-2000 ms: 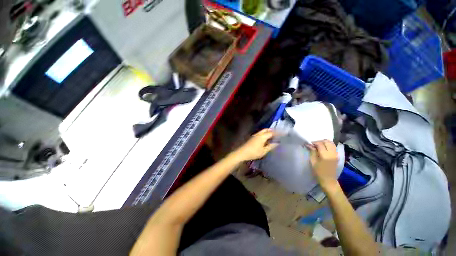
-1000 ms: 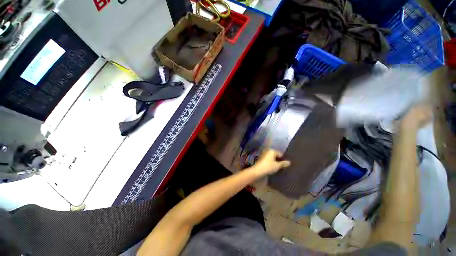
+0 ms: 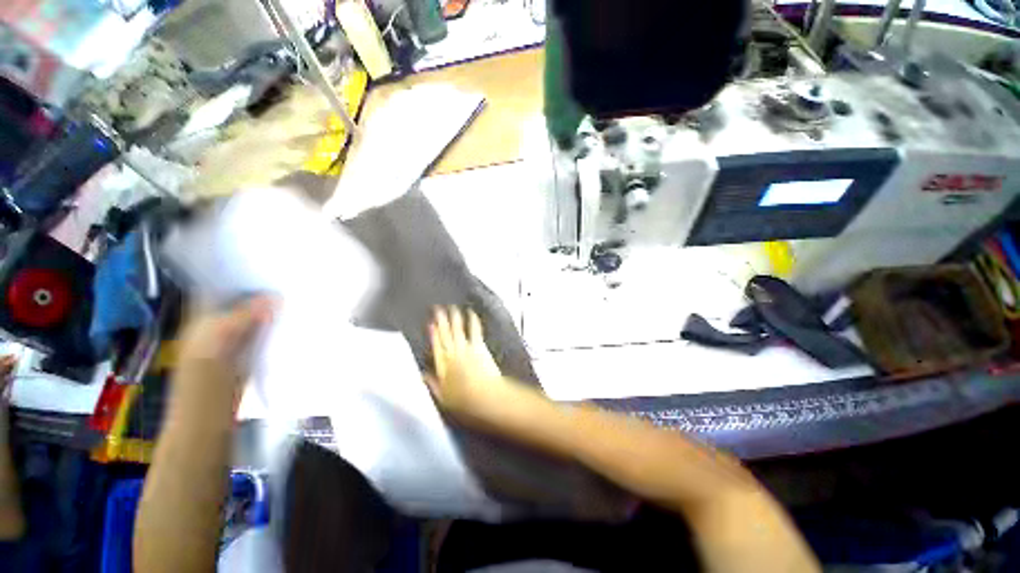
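Note:
My left hand (image 3: pixel 235 325), blurred, grips a white-backed panel (image 3: pixel 268 252) raised at the left of the machine table; its fingertips are partly hidden. My right hand (image 3: pixel 461 360) lies flat, fingers apart, on a dark textured panel (image 3: pixel 425 252) on the table. More white-backed fabric (image 3: pixel 397 414) lies beside it and hangs over the front edge. Another white piece (image 3: pixel 408 140) lies behind. The needle area (image 3: pixel 582 252) of the sewing machine is right of the panels, with no fabric under it.
The machine head (image 3: pixel 671 168) has a lit panel. Dark strips (image 3: pixel 800 319) and a brown open box (image 3: pixel 928 319) stand to the right. The ruled table edge (image 3: pixel 783 414) runs along the front. A red reel (image 3: pixel 39 297) and part of another person's arm (image 3: pixel 9 459) show far left.
The view has swung from the crates on the right to the machine table. My right hand has moved from the crate pieces onto the dark panel; my left hand now holds a white-backed panel.

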